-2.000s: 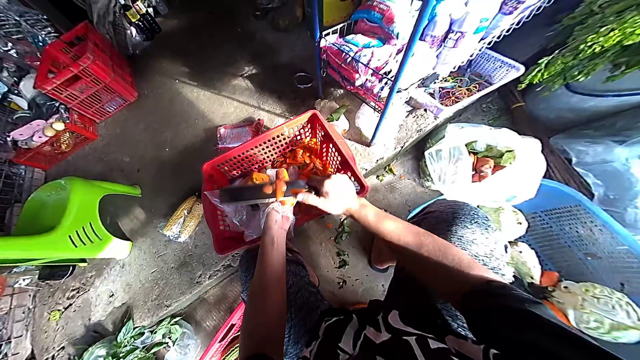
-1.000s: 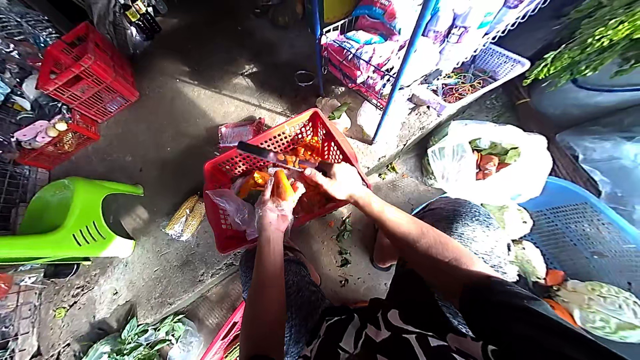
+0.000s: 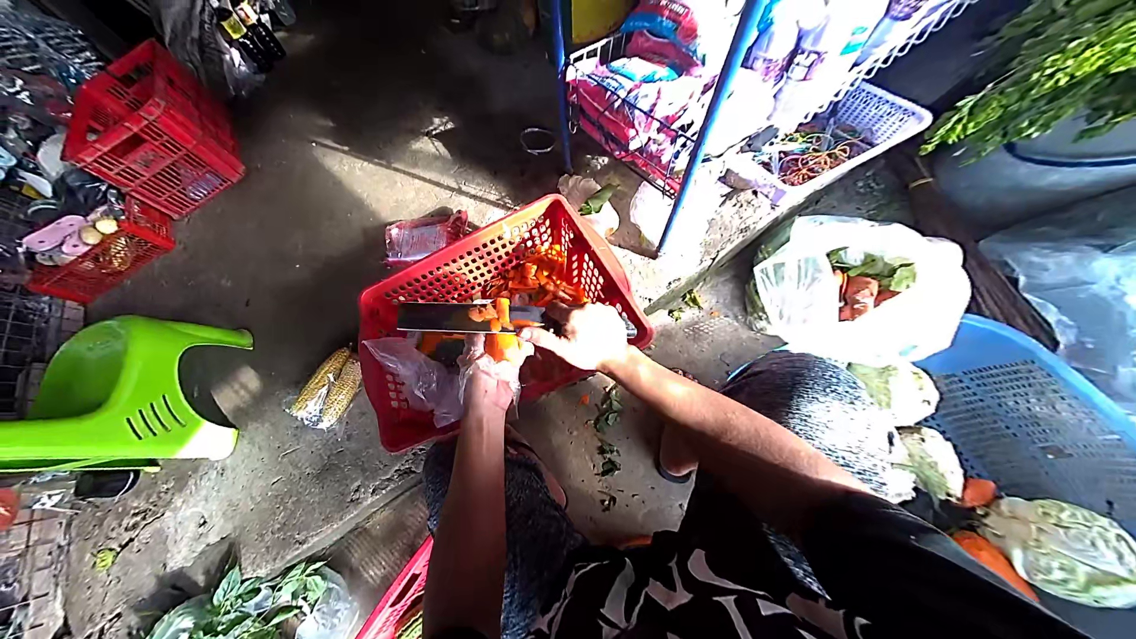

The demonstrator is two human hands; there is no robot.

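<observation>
My left hand (image 3: 493, 366), in a thin clear plastic glove or bag, holds an orange carrot piece (image 3: 503, 342) upright over a red perforated plastic basket (image 3: 377, 333). My right hand (image 3: 586, 335) grips a wide-bladed knife (image 3: 435, 318), its blade pointing left and lying across the orange piece. Orange bits cling to the blade. Cut orange pieces (image 3: 541, 280) are heaped in the far right part of the basket. Crumpled clear plastic (image 3: 417, 377) lies at the basket's left side, next to my left hand.
Bagged corn cobs (image 3: 328, 389) and a green plastic chair (image 3: 115, 390) are at left, beyond them red crates (image 3: 151, 129). A blue post (image 3: 710, 129) and rack stand ahead. On the right are a white bag of vegetables (image 3: 861, 288) and a blue basket (image 3: 1029, 399) beside cabbages (image 3: 1056, 546).
The knife blade was tilted and apart from the orange piece one second ago; now it lies level across it. My left hand has moved slightly toward my right hand's blade.
</observation>
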